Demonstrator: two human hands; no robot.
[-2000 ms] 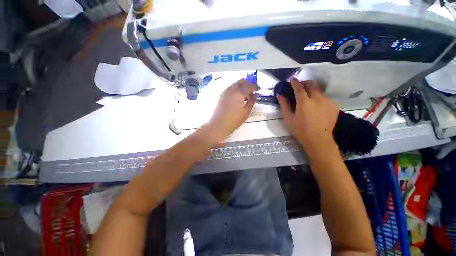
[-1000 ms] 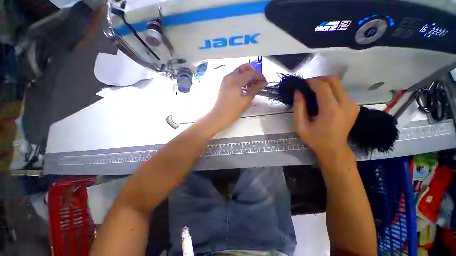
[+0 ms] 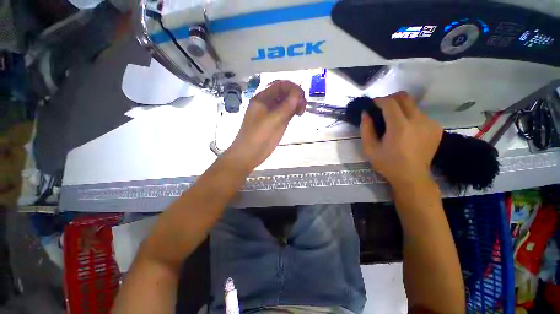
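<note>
My right hand (image 3: 402, 138) is closed around a long fuzzy black bundle (image 3: 466, 160), which lies over the right part of the machine bed. My left hand (image 3: 268, 116) is to its left, near the needle area, with thumb and fingertips pinched together. Thin dark threads (image 3: 325, 110) stretch from the bundle's left end to the left fingertips. The white sewing machine (image 3: 270, 30) stands above both hands. Its needle and presser foot are washed out by bright light beside a grey-blue cylinder (image 3: 232, 98).
A small blue item (image 3: 317, 84) lies behind the threads. Dark panel cloth (image 3: 92, 116) and a pale piece (image 3: 144, 86) lie left. Scissors (image 3: 535, 124) lie far right. A red basket (image 3: 92, 264) and blue basket (image 3: 485, 245) stand below. A white pen-like item (image 3: 231, 297) is near my lap.
My left hand has moved left, away from the bundle, uncovering the blue item and the stretched threads. My right hand has moved right with the bundle since the earliest frame.
</note>
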